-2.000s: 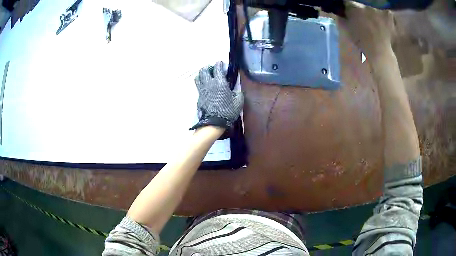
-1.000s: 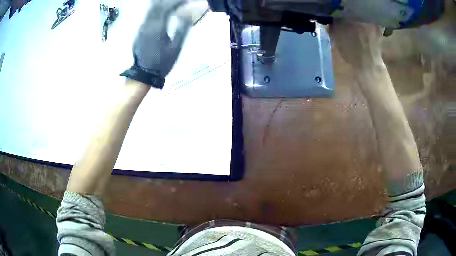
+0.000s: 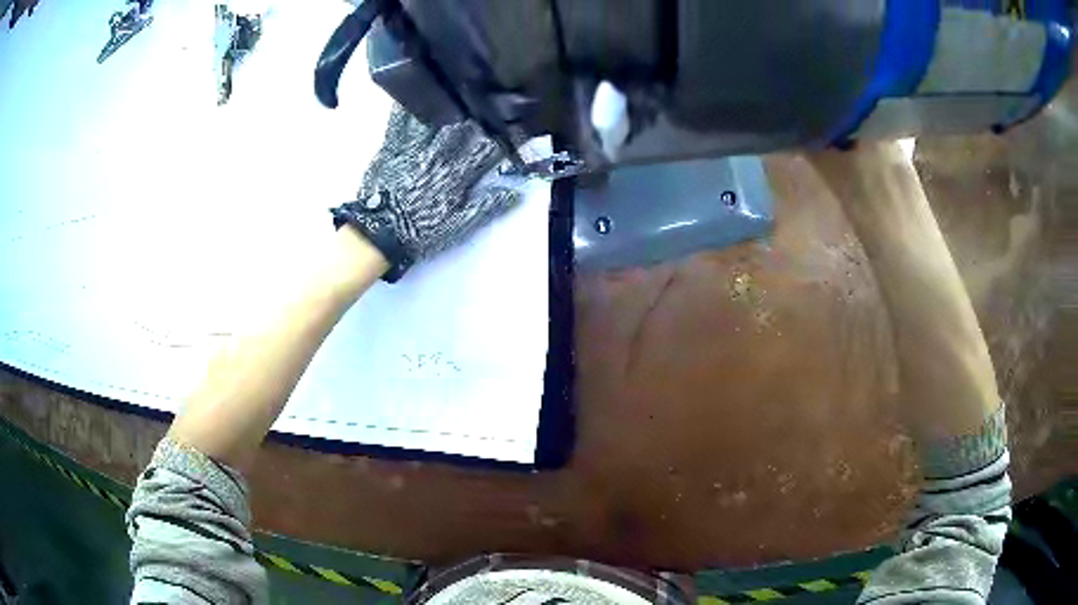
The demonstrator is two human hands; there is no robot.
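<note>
The blue and grey cloth cutting machine (image 3: 709,71) fills the top right. Its flat metal base plate (image 3: 668,213) sits on the table against the right edge of the fabric lay (image 3: 556,355), which shows dark under the white paper marker (image 3: 449,355). My left hand (image 3: 437,183), in a grey mesh glove with a dark wrist strap, lies on the paper left of the presser foot (image 3: 550,163), some fingertips hidden by the machine. My right hand (image 3: 869,166) is bare and mostly hidden behind the motor body; its grip cannot be seen.
Two silver clamps, one at the far upper left (image 3: 125,30) and one beside it (image 3: 234,53), are on the paper. The reddish-brown table (image 3: 733,390) extends right and in front. Green floor with yellow-black tape (image 3: 337,577) shows at the bottom.
The machine body has come nearer and covers more of the view, with its base plate lower in the picture. My left hand has moved from the lay's edge up and left across the paper.
</note>
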